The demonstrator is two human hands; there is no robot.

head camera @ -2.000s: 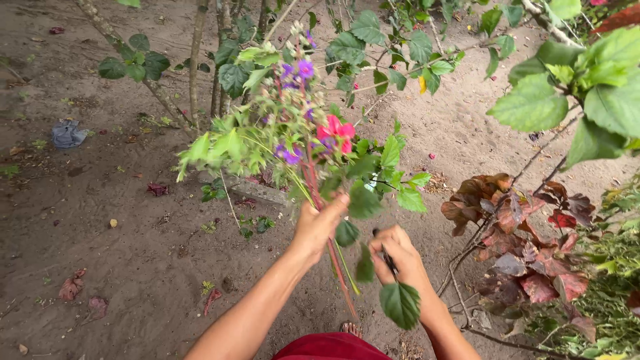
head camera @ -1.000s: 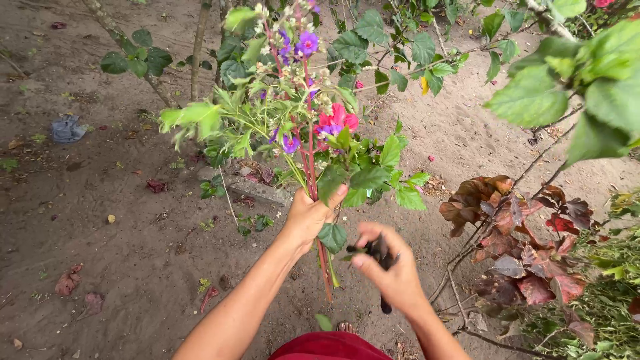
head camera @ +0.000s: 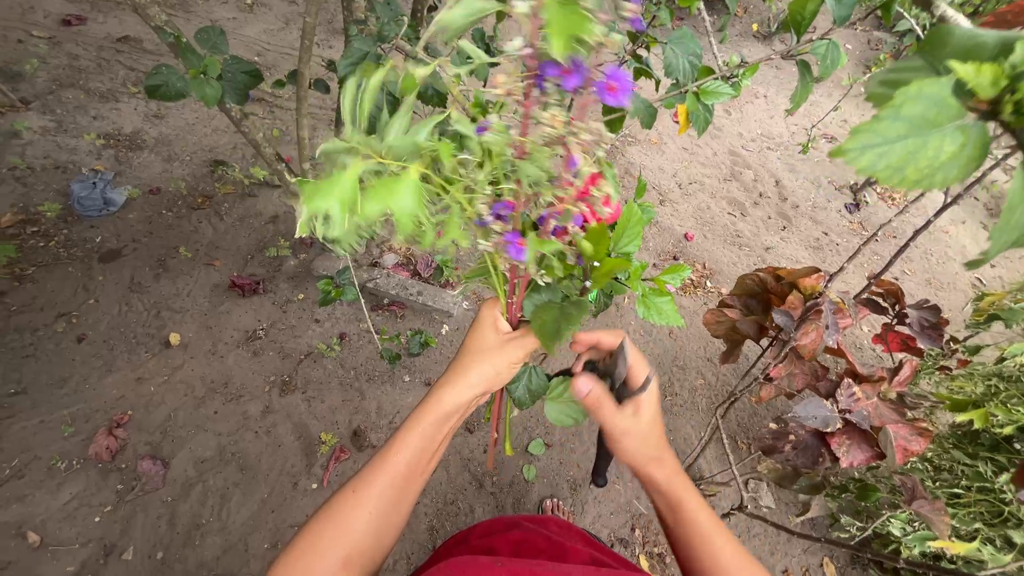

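My left hand (head camera: 490,350) is closed around the stems of a bunch of cut flowers and foliage (head camera: 512,216), held upright at the centre. The bunch has purple blossoms, a red flower (head camera: 598,200), light green leaves and reddish stems whose ends stick out below the fist. Just right of it, my right hand (head camera: 628,404) holds black-handled pruning shears (head camera: 612,376), blades upward and one handle hanging down past the palm. A green leaf (head camera: 565,402) lies close to the right thumb; whether the thumb touches it, I cannot tell.
Sandy ground with fallen leaves surrounds my foot (head camera: 556,508). Thin trunks (head camera: 306,88) rise behind the bunch. A shrub with dark red leaves (head camera: 856,392) and a green leafy branch (head camera: 920,144) stand at the right. A concrete edging piece (head camera: 412,292) and a bluish scrap (head camera: 98,194) lie on the ground.
Over the last second the shears in my right hand have turned so that their blades show above the fingers. Two small loose leaves now show below the bunch. My left hand keeps its hold on the stems.
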